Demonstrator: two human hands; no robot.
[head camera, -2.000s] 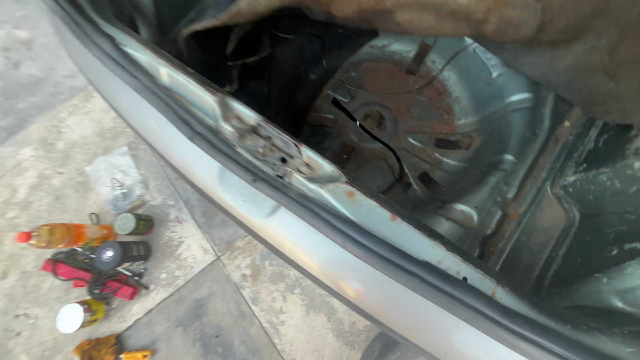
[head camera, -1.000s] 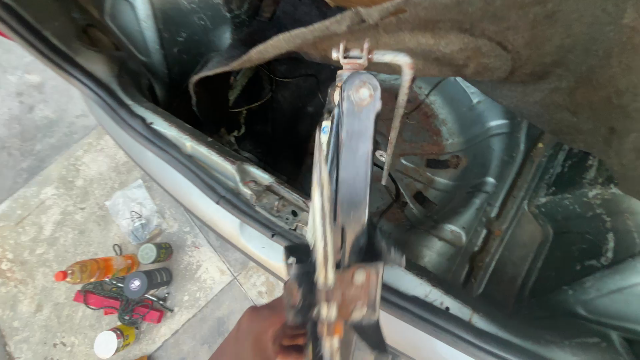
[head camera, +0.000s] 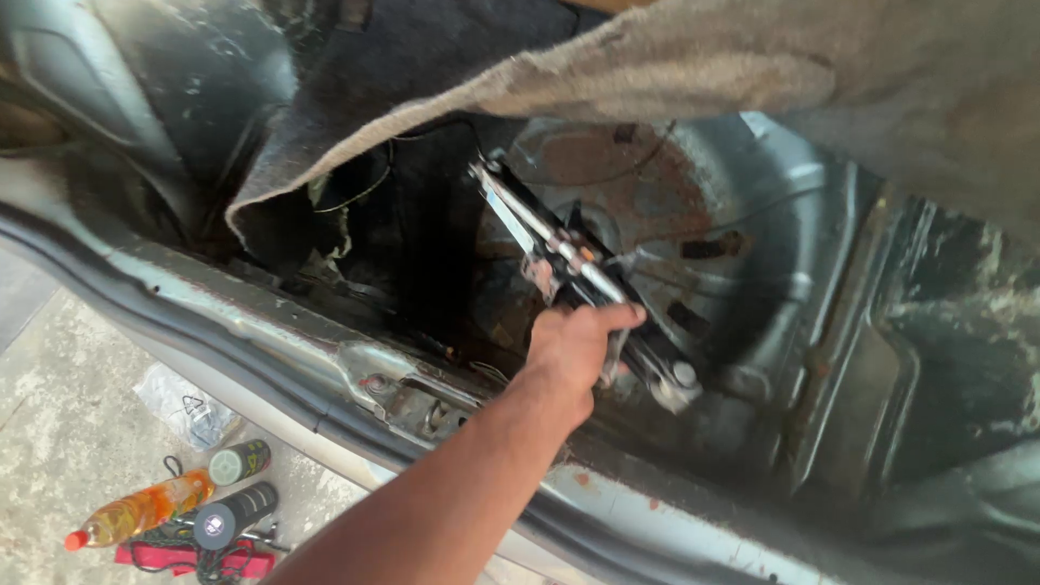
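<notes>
My left hand (head camera: 573, 341) reaches down into the open trunk of a car and is closed around a scissor jack (head camera: 585, 268), with a finger or the thumb laid over its metal arms. The jack is folded nearly flat and slants from upper left to lower right, somewhat blurred. It is over the round, rust-stained spare wheel well (head camera: 650, 179); whether it touches the floor there cannot be told. The fingers behind the jack are mostly hidden. My right hand is not in view.
A brown trunk mat (head camera: 731, 73) is folded back above the well. Along the trunk's edge runs a black rubber seal (head camera: 284, 390). Outside on the concrete lie a plastic bag (head camera: 185, 406), a bottle of orange liquid (head camera: 146, 508), cans (head camera: 240, 463) and a red item (head camera: 195, 559) with dark cord.
Two seconds ago neither hand nor jack was in view. A second ago the jack was upright in my left hand before the trunk's edge; now it is tilted and further inside.
</notes>
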